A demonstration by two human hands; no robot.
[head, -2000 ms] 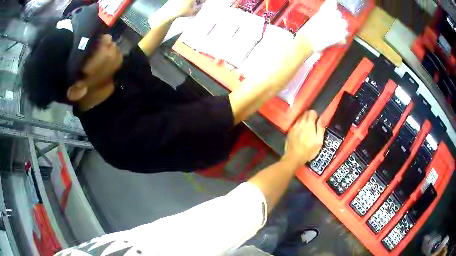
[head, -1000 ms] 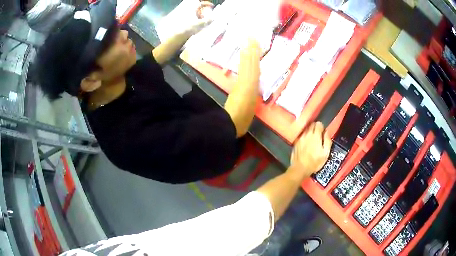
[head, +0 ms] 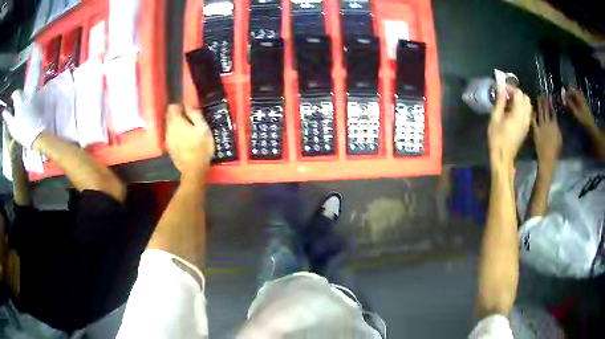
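Observation:
A red tray holds several open black flip phones side by side, their keypads towards me. The leftmost phone lies tilted. My left hand is over the tray's left edge, against the lower part of that phone; its fingertips partly cover the edge, and I cannot tell whether they grip tray or phone. My right hand is right of the tray, pinching a small white pad in its fingertips, beside a whitish bottle.
More phone parts lie in the tray's far row. On the left, a neighbour's red tray holds white sleeves, with a white-gloved hand over it. At right, another person's hands are by dark glossy pieces.
The view has swung right from the left neighbour to the phone tray. My right hand, the pad and the bottle now show. My left hand stays at the tray's left edge.

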